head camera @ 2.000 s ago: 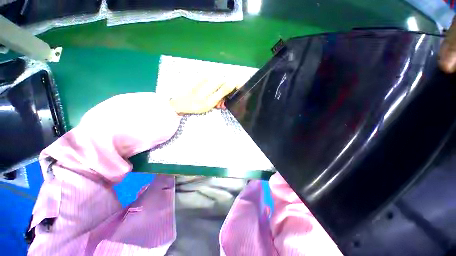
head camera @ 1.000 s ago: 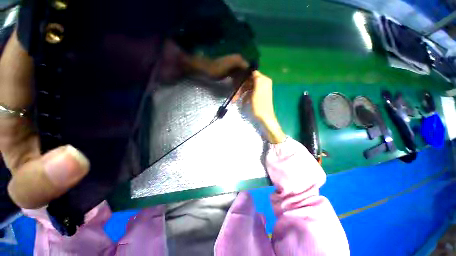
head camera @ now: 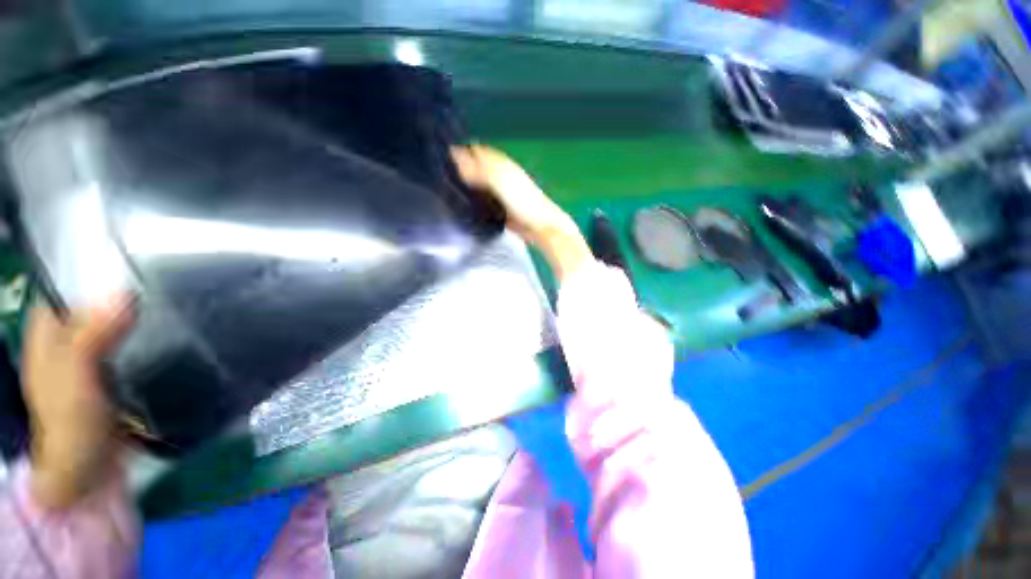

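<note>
A black glossy display unit (head camera: 283,215) is held up, tilted, over the silver-white foam sheet (head camera: 418,351), at the left and middle of the view. My left hand (head camera: 74,379) grips its left lower edge, blurred. My right hand (head camera: 509,192) grips its right edge. The fingertips of my right hand are partly hidden by the unit. The unit covers the left part of the foam sheet.
Right of the foam on the green bench (head camera: 701,305) lie a dark screwdriver (head camera: 607,240), two round dishes (head camera: 665,238), small black parts (head camera: 763,303), a long black tool (head camera: 808,251) and a blue object (head camera: 886,250). Other panels (head camera: 780,107) lie at the back right.
The view has swung right since the first frame. The unit has turned from steeply raised to a flatter tilt, its glossy face now showing. Both hands still hold its edges.
</note>
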